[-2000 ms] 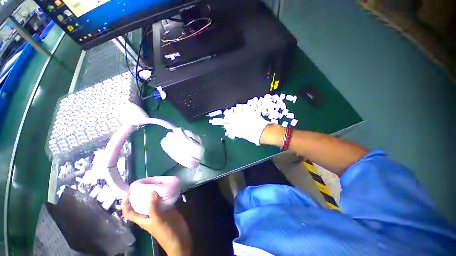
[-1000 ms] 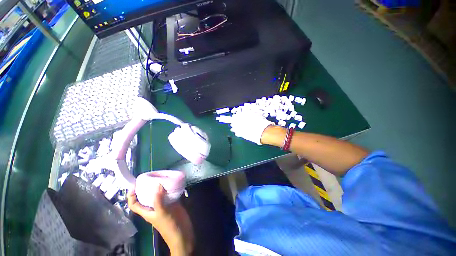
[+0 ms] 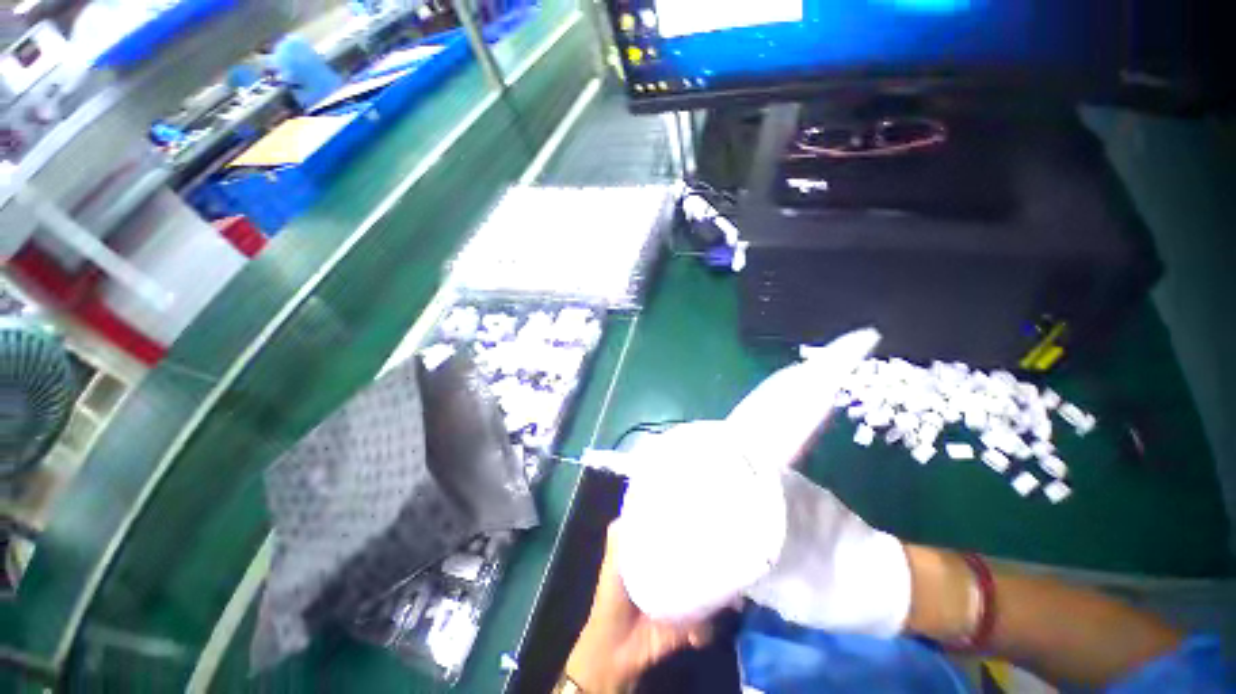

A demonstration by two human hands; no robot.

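The white headphones (image 3: 705, 522) are held in front of me, seen nearly edge-on and overexposed, with the headband pointing up and right. My bare left hand (image 3: 630, 630) holds them from below at the near cup. My right hand (image 3: 840, 563), in a thin white glove, is against their right side; its fingers are partly hidden behind the cup. A loose pile of small white blocks (image 3: 949, 407) lies on the green bench beyond my right hand.
A black computer (image 3: 895, 264) stands behind the pile, under a monitor (image 3: 868, 41). At left are a tray of jumbled white pieces (image 3: 536, 359), a filled tray (image 3: 563, 244) and a crumpled grey bag (image 3: 366, 502). A dark mouse (image 3: 1136, 437) lies at right. A fan (image 3: 34, 393) stands far left.
The view has swung left. My right hand has left the white pile and come to the headphones. The headphones have turned and moved in front of me, with both hands now at them.
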